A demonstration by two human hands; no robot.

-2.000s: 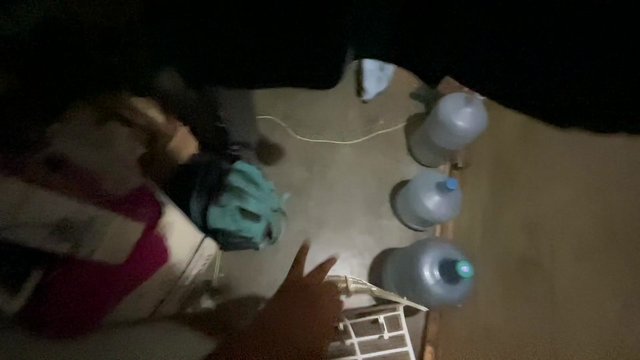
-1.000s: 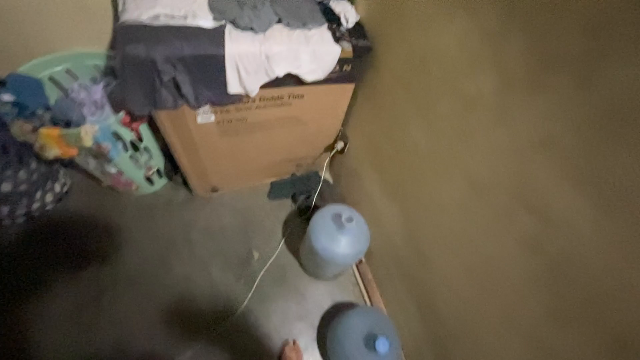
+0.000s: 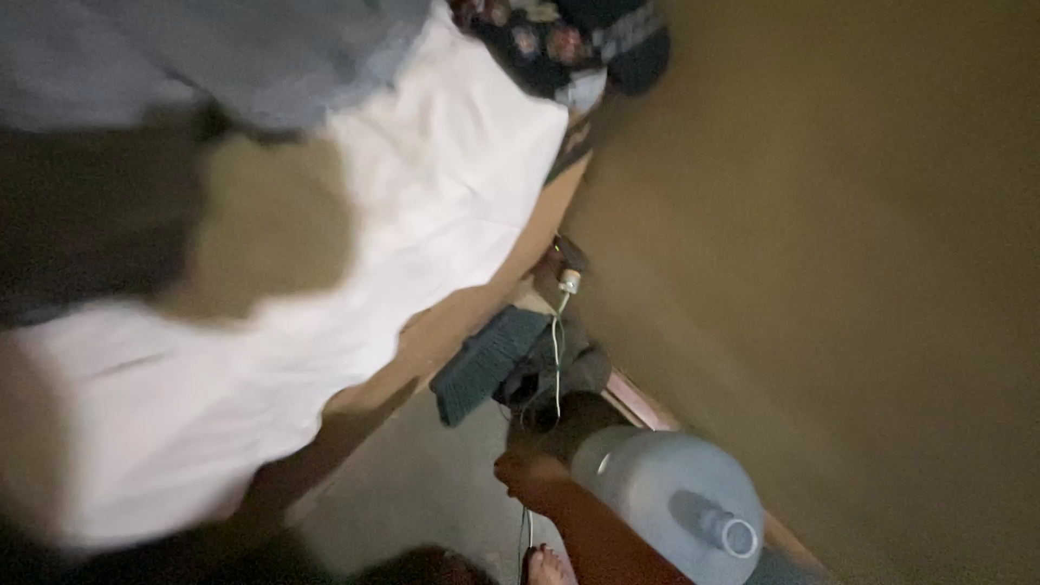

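Note:
My right hand (image 3: 532,479) reaches in from the lower right, low beside a large translucent water bottle (image 3: 674,496) with an open neck. Its fingers are curled around a thin white electric cord (image 3: 557,357), which shows above and below the hand. The cord runs up to a white plug (image 3: 569,281) near the wall. Left of the cord lies a dark broom head (image 3: 491,361). My left hand is not in view.
White cloth (image 3: 455,187) and grey cloth (image 3: 268,49) drape over a cardboard box (image 3: 455,321). The wall (image 3: 812,244) rises on the right. A bare foot (image 3: 548,565) stands on the floor at the bottom.
The view has moved closer to the clothes-covered box and the plug. My right hand now shows at the cord beside the bottle; one second ago no hand was visible there.

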